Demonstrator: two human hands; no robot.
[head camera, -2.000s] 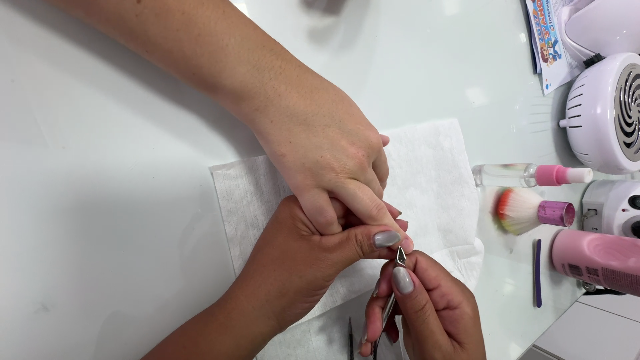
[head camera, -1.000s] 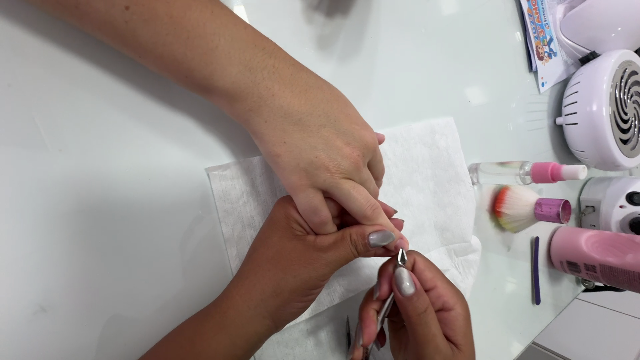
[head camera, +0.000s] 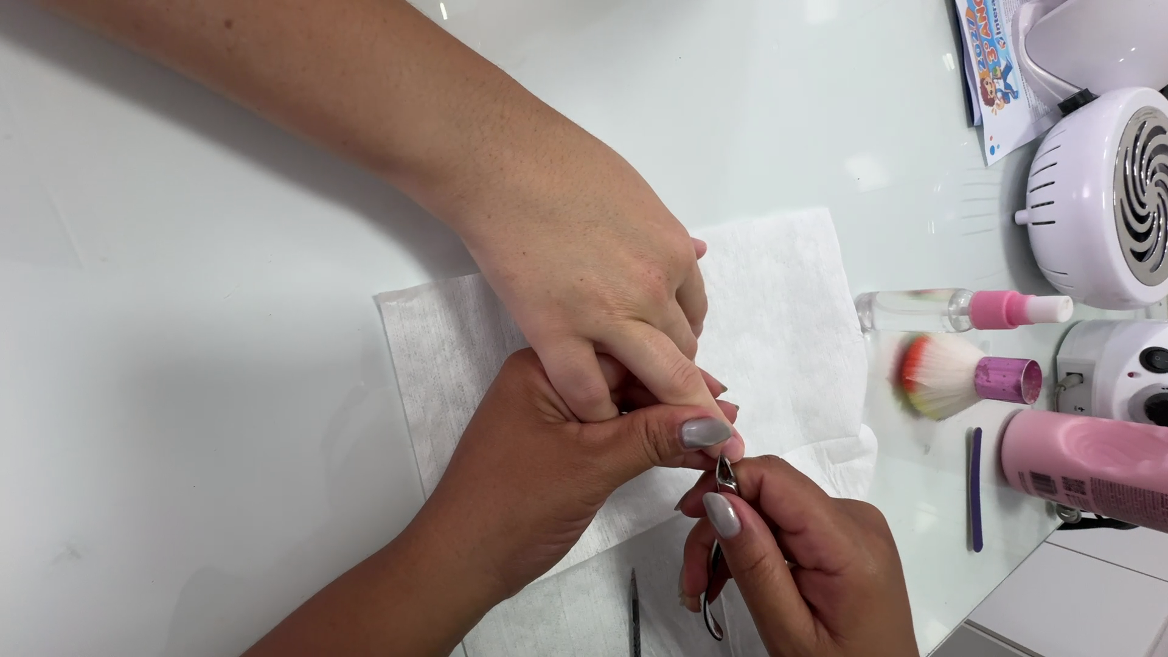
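My left hand (head camera: 584, 456) grips a finger of another person's hand (head camera: 611, 265), with my thumb lying across it near the fingertip. That hand reaches in from the upper left, palm down. In my right hand (head camera: 794, 547) are metal cuticle nippers (head camera: 725, 474), their jaws touching the held fingertip beside the nail; my fingers cover much of the handles. Beneath the hands lies a white disposable cloth (head camera: 785, 319) on the glossy white table. A thin metal tool (head camera: 635, 611) rests on the cloth at the bottom, partly cut off by the frame edge.
On the right are a clear spray bottle (head camera: 917, 310) with a pink collar, a soft dust brush (head camera: 944, 376), a purple nail file (head camera: 976, 490), a pink bottle (head camera: 1086, 465), a white device with controls (head camera: 1109, 370), a round white vented device (head camera: 1077, 201) and a printed leaflet (head camera: 999, 82).
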